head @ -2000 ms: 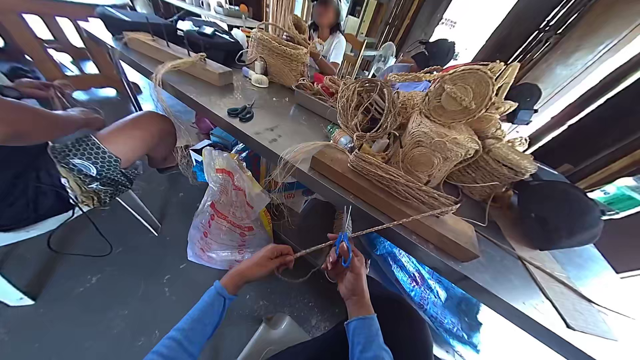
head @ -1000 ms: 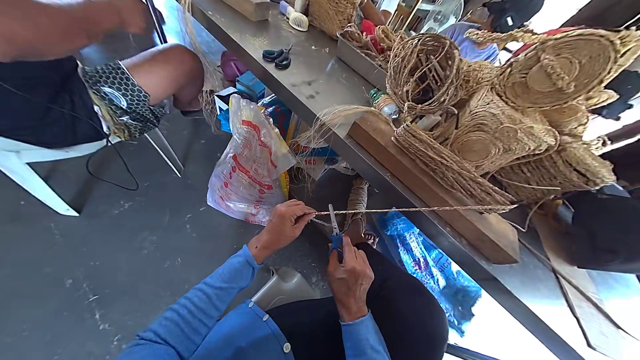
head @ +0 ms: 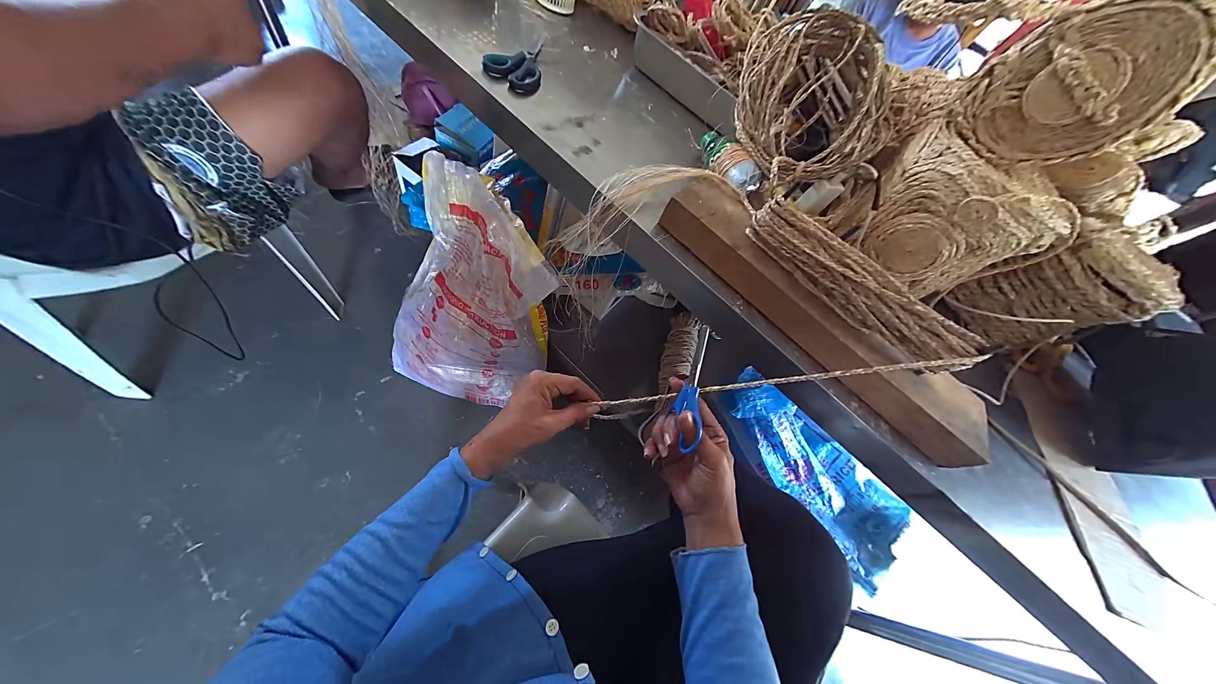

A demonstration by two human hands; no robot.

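Observation:
My left hand point(head: 541, 418) pinches a thin braided fiber cord point(head: 826, 377) near its end. The cord runs taut to the right, across the edge of a wooden beam, to a bundle of braided cord point(head: 864, 275) on the table. My right hand point(head: 698, 465) holds blue-handled scissors point(head: 688, 418) with the blades pointing up, where they cross the cord. Whether the blades touch the cord cannot be told. A roll of wound cord point(head: 679, 350) is behind the scissors, below the table edge.
The wooden beam point(head: 807, 332) lies along the metal table point(head: 608, 123), beside woven fiber baskets point(head: 931, 228). Dark-handled scissors point(head: 514, 68) lie farther left. Below hang or stand a printed plastic bag point(head: 470, 304) and a blue bag point(head: 817, 475). Another person's leg point(head: 294, 104) is at the left.
The view has shifted, bringing the table and hands nearer. Both hands stay at the cord, and the scissors remain in the right hand. The other person's arm at the left has risen since the oldest frame.

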